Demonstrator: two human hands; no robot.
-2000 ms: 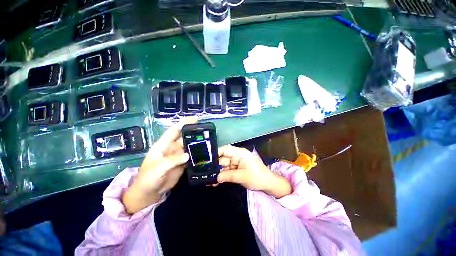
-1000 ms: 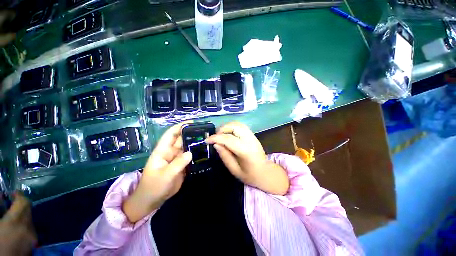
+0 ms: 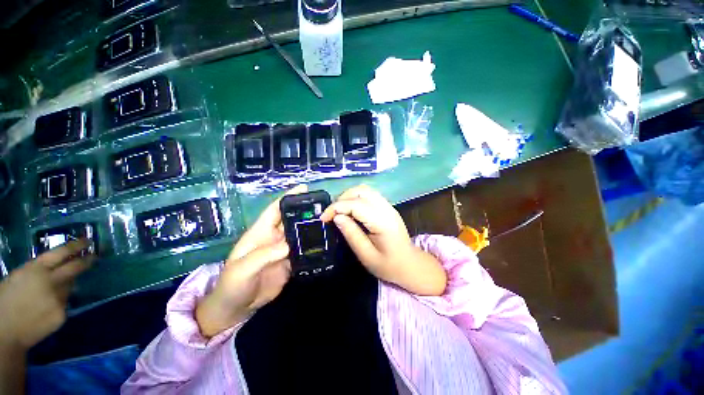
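Observation:
A black handheld unit (image 3: 310, 245) with a pale rectangular outline around its window is held upright over my lap. My left hand (image 3: 258, 258) grips it by its left side. My right hand (image 3: 370, 231) has its thumb and index fingertips together at the unit's upper right edge, by the window; whether they pinch a small part cannot be told. Just beyond is a clear narrow pack (image 3: 386, 146) with a row of dark pieces (image 3: 289, 148).
A blister tray (image 3: 116, 220) with black units lies left; another person's hand (image 3: 38, 297) reaches its near corner unit. Beyond are tweezers (image 3: 287, 58), a white bottle (image 3: 321, 42) and wipes (image 3: 401, 79). A carton (image 3: 556, 270) with an orange-handled tool (image 3: 472, 238) is at right.
My right hand has moved from the unit's lower right side up to its window. Another person's hand has come in at left over the tray, where another unit now lies.

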